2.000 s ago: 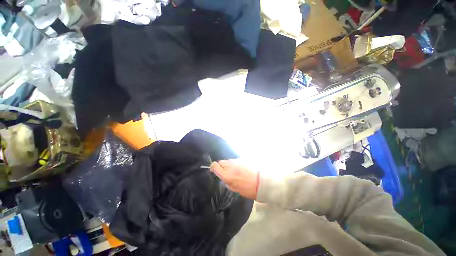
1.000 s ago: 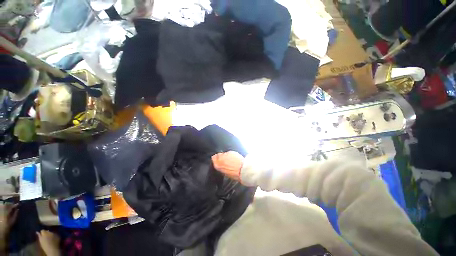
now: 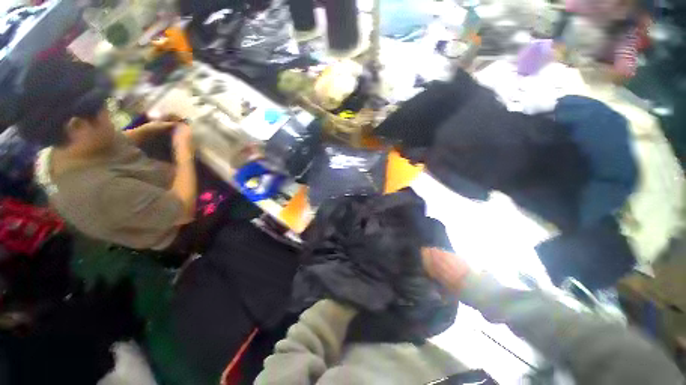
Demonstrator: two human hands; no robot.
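Note:
A black garment [image 3: 361, 248] lies bunched in front of me, at the table's near edge and over my lap. Its upper folds look shiny and crinkled. My right hand [image 3: 445, 271] is at the garment's right side, blurred, with its fingers against the cloth; I cannot tell whether it grips it or holds a tool. My left sleeve reaches to the garment's lower edge, and my left hand is hidden under or behind the cloth.
A person [image 3: 113, 165] sits at a machine table on the left. A dark plastic bag [image 3: 344, 171] and orange sheet [image 3: 402, 171] lie beyond the garment. Black cut pieces [image 3: 504, 150], blue cloth [image 3: 598, 143] and cream cloth [image 3: 662, 188] are heaped at the right. Bright glare covers the white table [image 3: 481, 225].
The view has swung left, bringing the seated person into view and the machine head mostly out. My left sleeve now shows. The thin pale item at my right fingertips no longer shows.

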